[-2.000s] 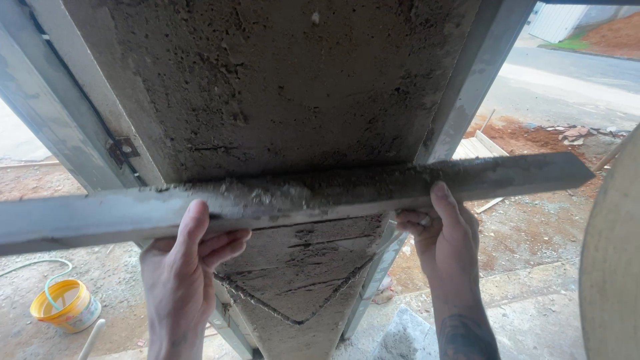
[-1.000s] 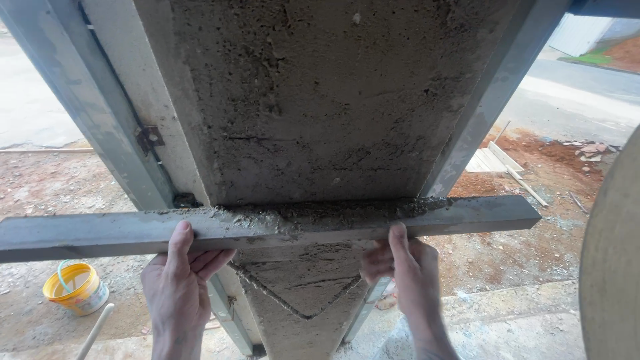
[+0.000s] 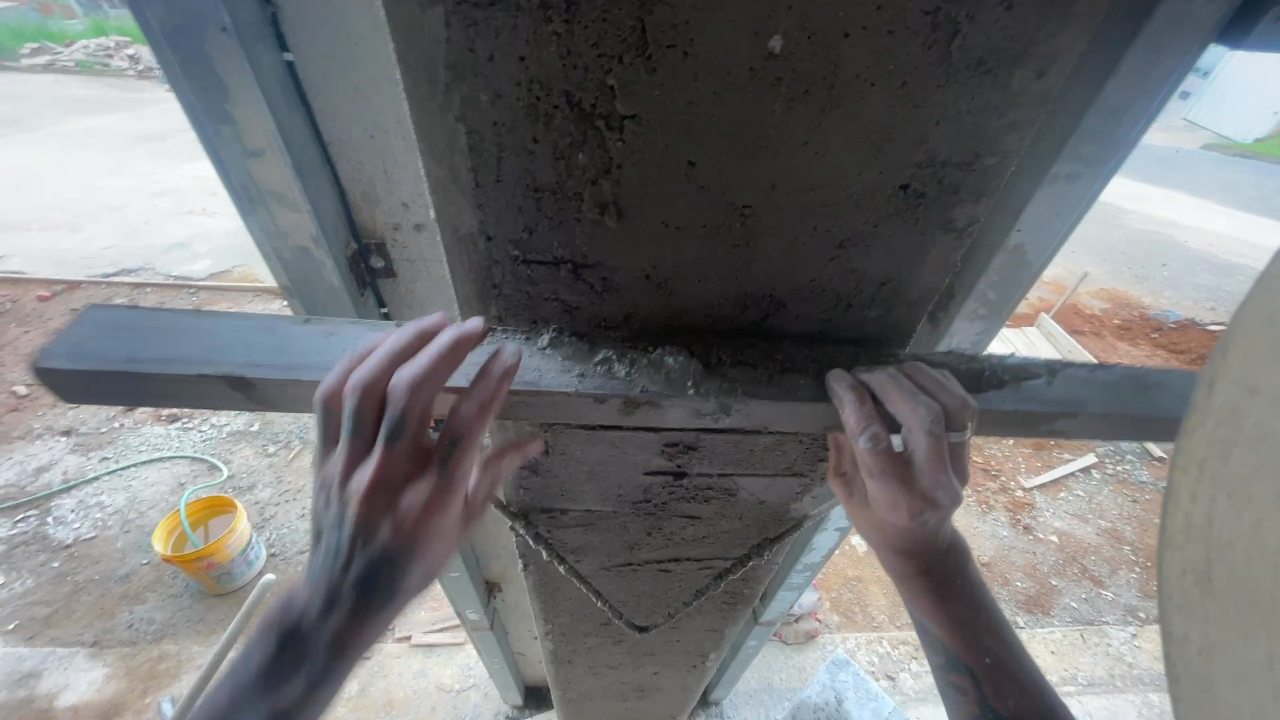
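A long metal straightedge bar lies level across a column face of wet mortar, with scraped mortar heaped along its top edge. My right hand, wearing a ring, grips the bar right of the middle, fingers over the top. At the bar's left part my left hand is blurred, its fingers spread and raised in front of the bar; whether it touches the bar cannot be told. Below the bar, a V-shaped ridge line marks the mortar.
Metal guide profiles flank the column on both sides. Low on the left stands a yellow bucket with a hose in it, near a pole. A pale curved object fills the right edge. Wooden boards lie on the ground beyond.
My left hand has gone from holding the bar with its thumb in front to spread fingers. The bar has shifted to the right. My right hand's fingers now lie over its top.
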